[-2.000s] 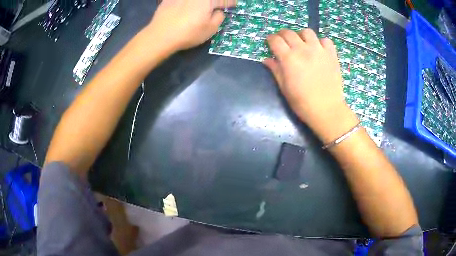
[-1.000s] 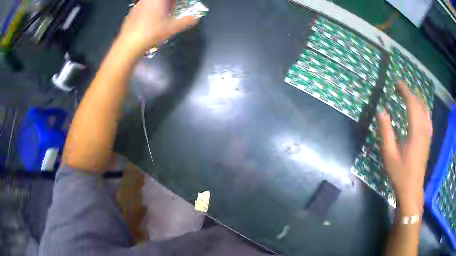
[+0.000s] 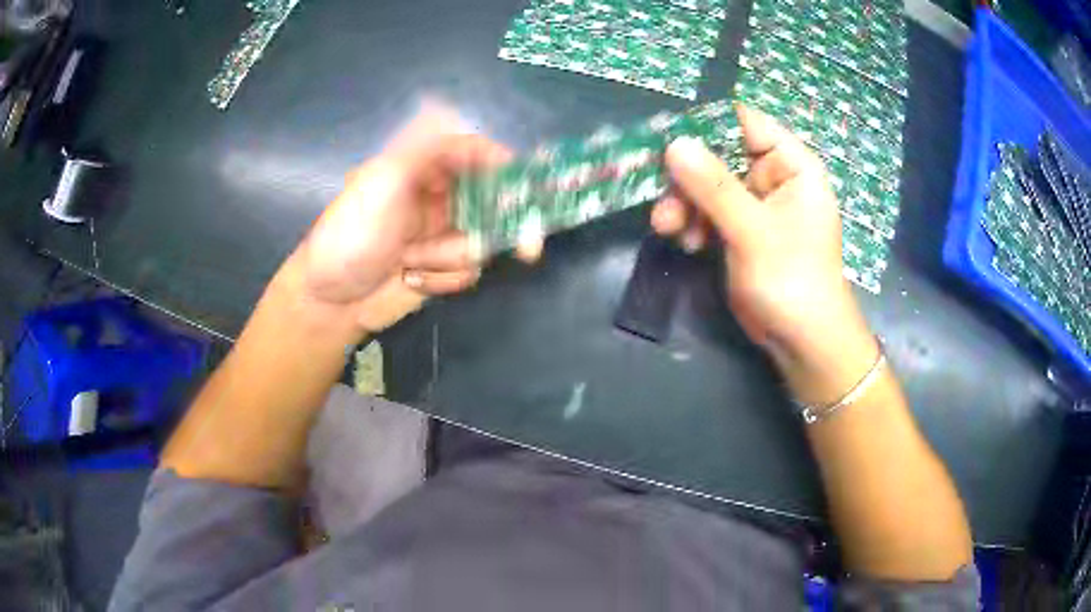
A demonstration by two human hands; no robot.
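A green circuit board strip (image 3: pixel 580 179) is held in the air, slightly blurred, between both hands at the centre. My left hand (image 3: pixel 401 227) grips its left end, with fingers partly behind it. My right hand (image 3: pixel 766 227) grips its right end between thumb and fingers. The strip slants up to the right. Laid-out PCB panels (image 3: pixel 826 72) lie side by side beyond my right hand, and a shorter group of panels (image 3: pixel 610 46) lies to their left.
A black pad (image 3: pixel 646 293) lies below the strip. A blue parts bin (image 3: pixel 971 155) with green strips stands at right. A narrow board strip (image 3: pixel 249 54) lies at far left, a solder spool (image 3: pixel 75 189) at the left edge. A tape scrap (image 3: pixel 370 367) sits at the front edge.
My left hand has come in from the upper left and my right hand from the laid-out panels. Both now hold a strip at the centre. The camera view has shifted.
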